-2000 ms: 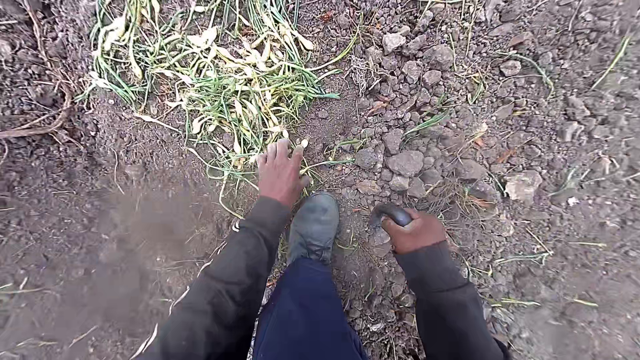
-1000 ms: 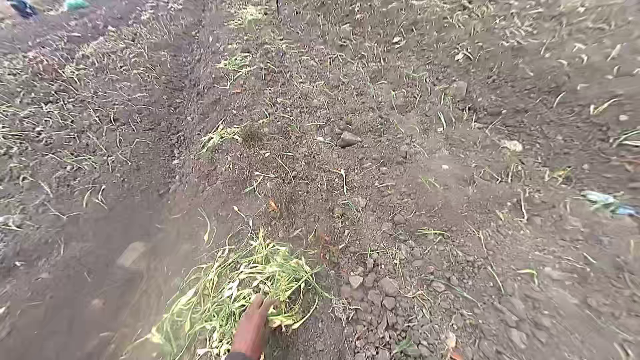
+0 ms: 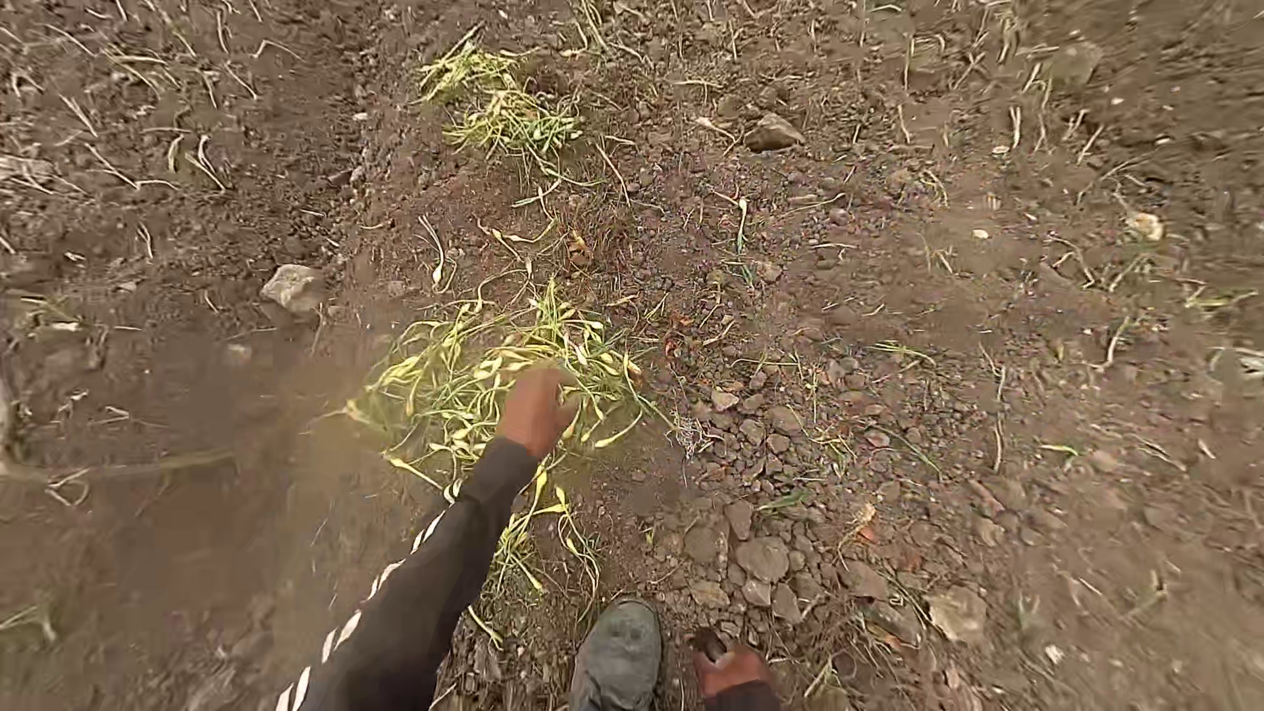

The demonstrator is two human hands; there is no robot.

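Observation:
My left hand [image 3: 538, 407] rests on a spread heap of pale yellow-green plant stalks with bulb-like swellings [image 3: 449, 360]; its fingertips are hidden among them, so any hold on them does not show. Low in the view, my right hand [image 3: 729, 671] is closed around a dark, curved object [image 3: 709, 644], mostly hidden by the hand and not clear in kind. More of the same stalks [image 3: 518, 543] lie below my left wrist, beside the forearm.
My grey shoe [image 3: 620, 652] stands between the hands. Small stones [image 3: 762, 559] lie right of it. Farther off are another stalk pile [image 3: 509, 109], a brown stone [image 3: 773, 132] and a pale rock [image 3: 294, 287] at left. Loose stems litter the soil.
The view has tilted down since one second ago, bringing the shoe and right hand back in. The left hand stays at the stalk heap.

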